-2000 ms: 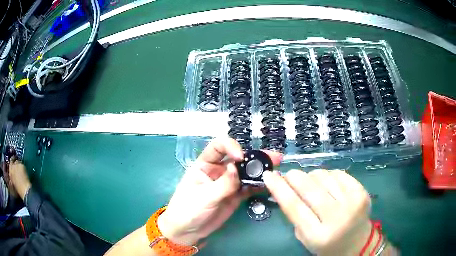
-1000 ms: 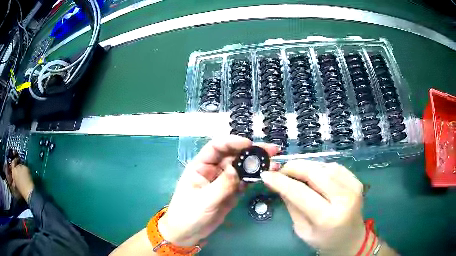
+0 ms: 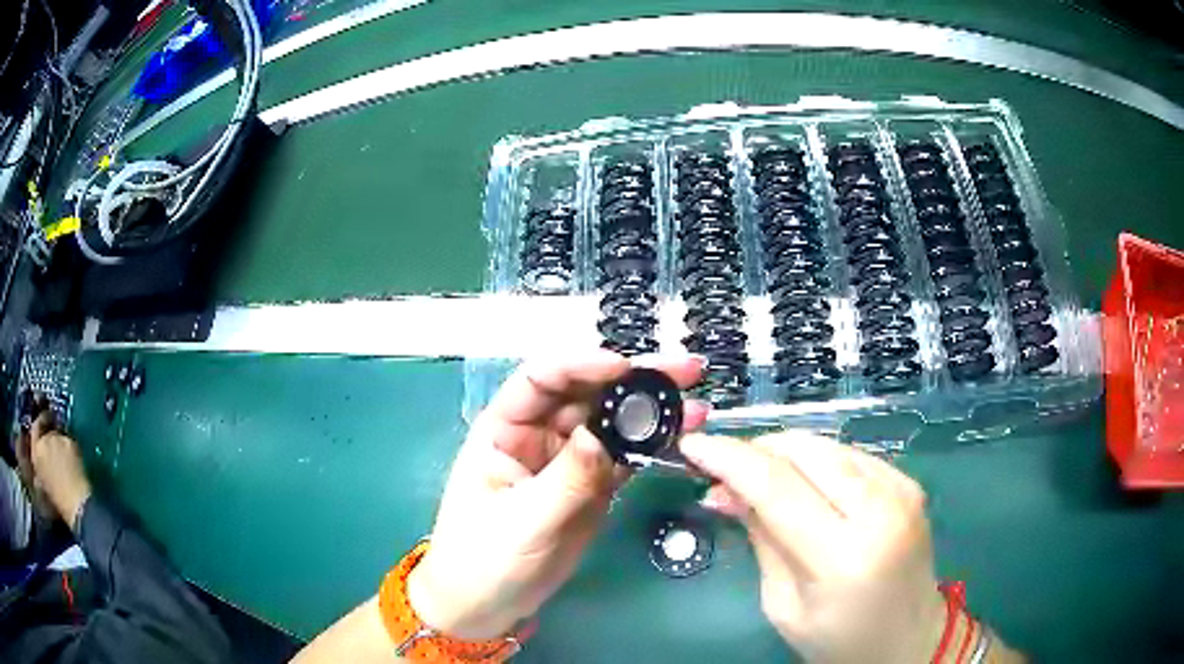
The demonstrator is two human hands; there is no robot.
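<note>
My left hand (image 3: 526,486) holds a round black module (image 3: 638,416) upright between thumb and fingers, its silvery centre and white rim dots facing me. My right hand (image 3: 831,525) has its thumb and fingertip pinched at the module's lower right rim. A thin silvery edge shows there; I cannot tell if it is a tool. A second module (image 3: 680,545) lies flat on the green mat below the hands. The clear blister tray (image 3: 552,175) behind them holds several columns of stacked black modules (image 3: 788,260); the leftmost column is shorter.
A red-orange bin (image 3: 1156,376) stands right of the tray. A black box (image 3: 130,279) with looped cables (image 3: 130,195) is at left. Another person's hand (image 3: 55,467) and dark sleeve are at far left, near small dark parts (image 3: 125,379). A pale strip (image 3: 377,330) crosses the mat.
The held module has moved slightly left and up, and turned, with my left hand. My right hand has shifted slightly and stays at the rim. The loose module still lies below.
</note>
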